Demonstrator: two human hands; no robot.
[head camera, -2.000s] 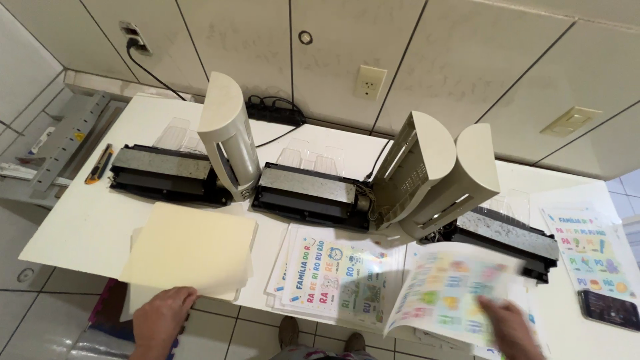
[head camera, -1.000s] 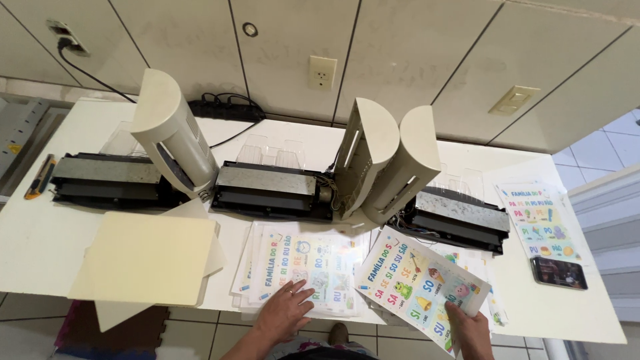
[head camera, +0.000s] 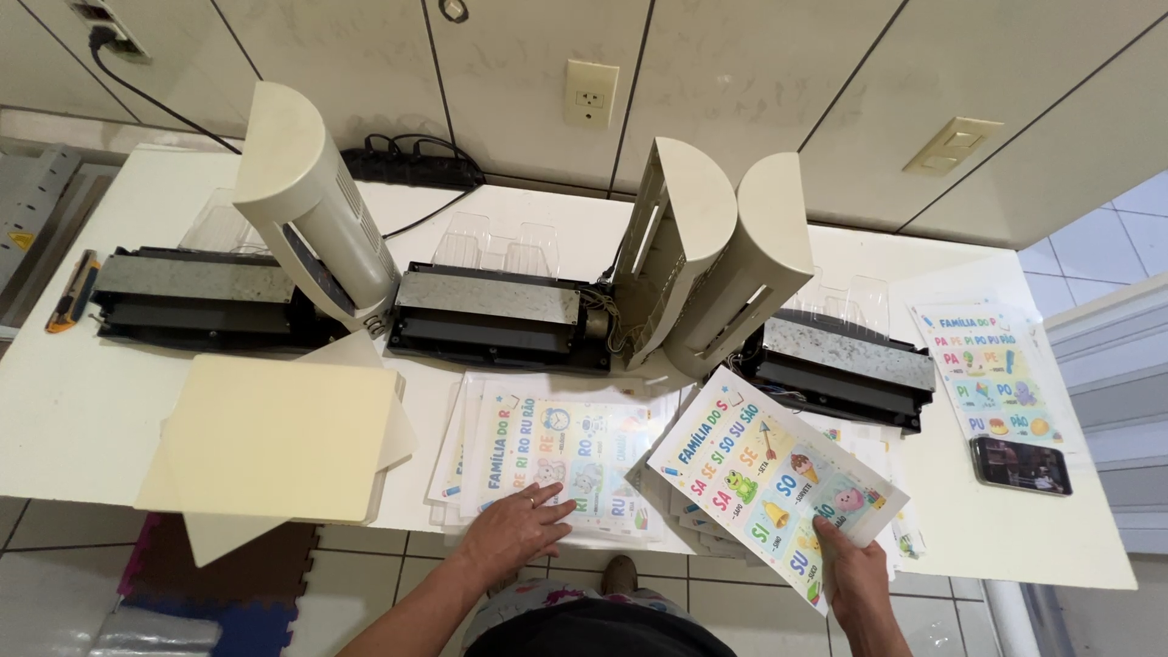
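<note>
My right hand (head camera: 853, 566) grips the lower right edge of a printed syllable sheet (head camera: 776, 474), its thumb on top, tilted over other sheets at the table's front. My left hand (head camera: 525, 529) rests with fingers spread on a stack of similar printed sheets (head camera: 538, 438) in plastic sleeves or film. Left of it lies a pile of pale yellow sheets (head camera: 274, 429), some turned askew. Behind the papers stand three opened roller machines, probably laminators: a left one (head camera: 201, 301), a middle one (head camera: 493, 315) and a right one (head camera: 839, 365), their black bases and metal plates exposed.
Beige plastic covers (head camera: 310, 201) stand upright among the machines. A smartphone (head camera: 1020, 465) overlaps another printed sheet (head camera: 990, 374) at the right. An orange utility knife (head camera: 73, 292) lies far left. A black power strip (head camera: 411, 169) with cables runs along the tiled wall.
My left hand has moved right, from the yellow sheets onto the printed stack. The sheet in my right hand, lifted and blurred two seconds ago, now shows its printed face clearly.
</note>
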